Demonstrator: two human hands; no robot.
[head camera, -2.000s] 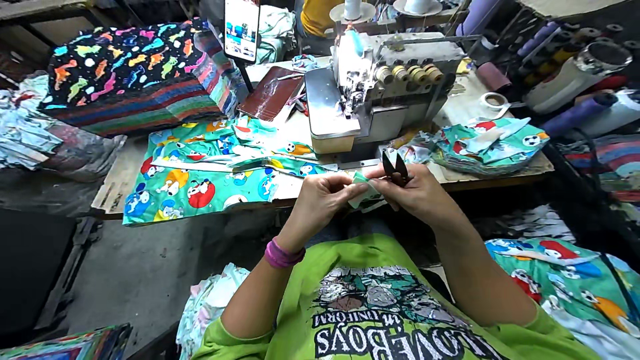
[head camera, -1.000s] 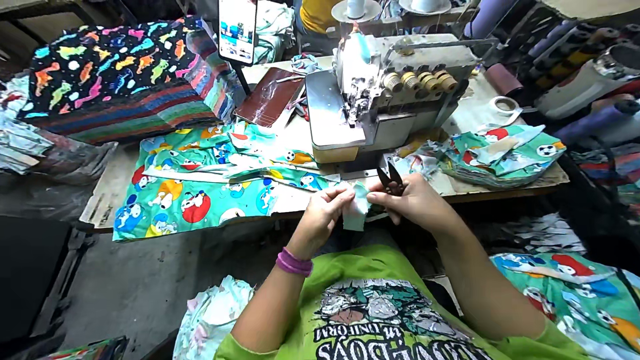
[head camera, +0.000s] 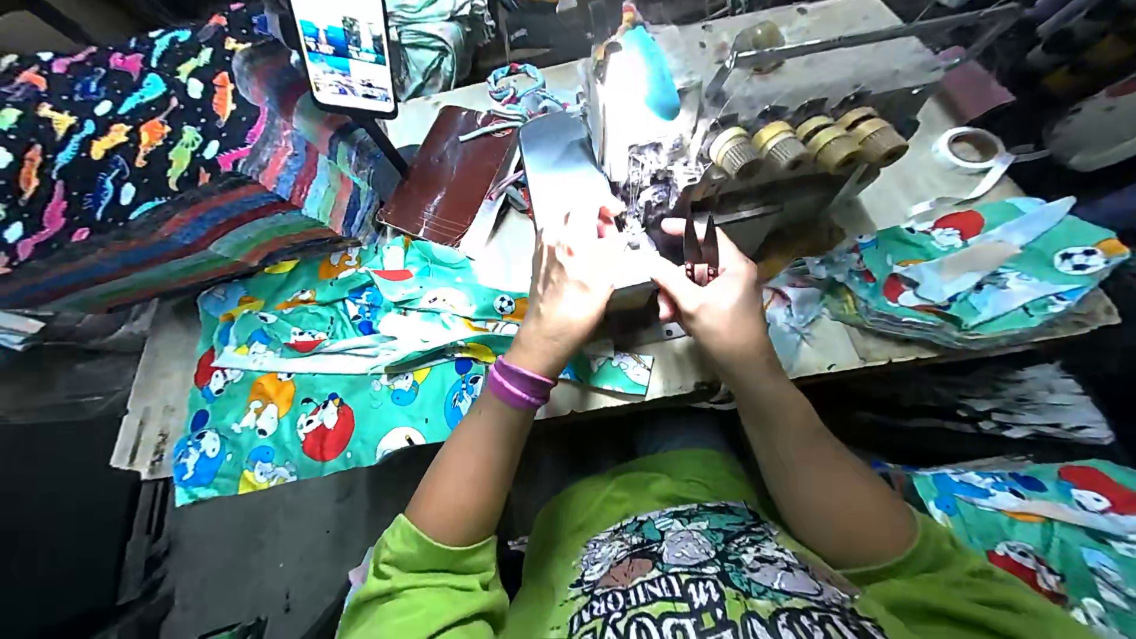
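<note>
Both my hands are at the needle area of an overlock sewing machine (head camera: 657, 169), under its bright lamp. My left hand (head camera: 577, 284), with a purple band at the wrist, rests by the machine's plate; glare hides what its fingers touch. Thread snips (head camera: 700, 253) lie in my right hand (head camera: 723, 302), blades pointing away from me, while its thumb and forefinger reach toward the needle area. A small green printed fabric piece (head camera: 621, 371) lies at the table edge below my hands. Green printed fabric (head camera: 328, 399) spreads to the left of them.
A tall stack of dark printed fabric (head camera: 133, 151) stands at left, beside a phone (head camera: 346, 53) on a holder. Behind my left hand lies a brown booklet or case (head camera: 448, 173). Cut green pieces (head camera: 985, 266) and a roll of white tape (head camera: 972, 149) are at right.
My hands have moved forward from near the table edge to the machine's needle area. The small fabric piece they held between them earlier is now hard to make out in the glare.
</note>
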